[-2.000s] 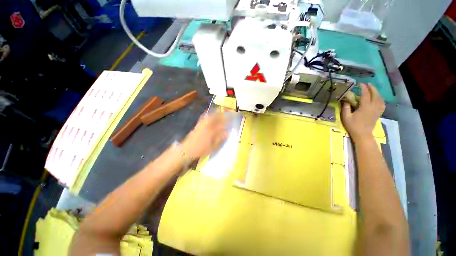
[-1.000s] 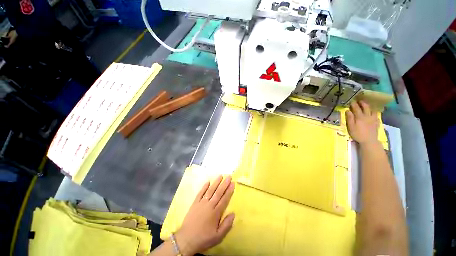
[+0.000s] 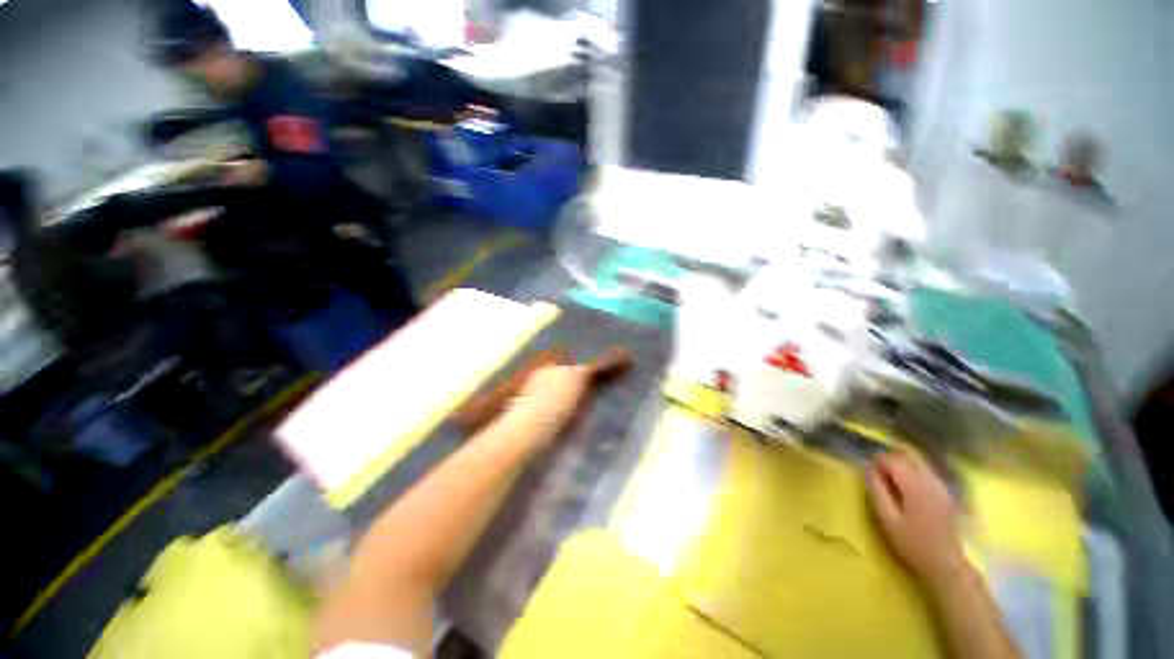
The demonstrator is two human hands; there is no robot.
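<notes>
The frame is badly blurred. My left hand (image 3: 551,397) is on the brown strips (image 3: 610,366) on the grey table, left of the sewing head (image 3: 785,348); whether its fingers grip a strip is unclear. My right hand (image 3: 912,502) rests at the back right part of the yellow template (image 3: 824,515), right of and below the head; its fingertips are hard to make out. A yellow panel (image 3: 592,605) lies at the template's front edge, towards me.
A printed sheet (image 3: 409,386) with a yellow edge lies left of the strips. A yellow pile (image 3: 206,605) is low at left. A dark control screen (image 3: 693,84) stands behind. Blue bins (image 3: 509,174) and a person (image 3: 290,142) are at the upper left.
My left hand has moved from the yellow panel up to the brown strips. My right hand has moved inward on the template. The view has swung up and left.
</notes>
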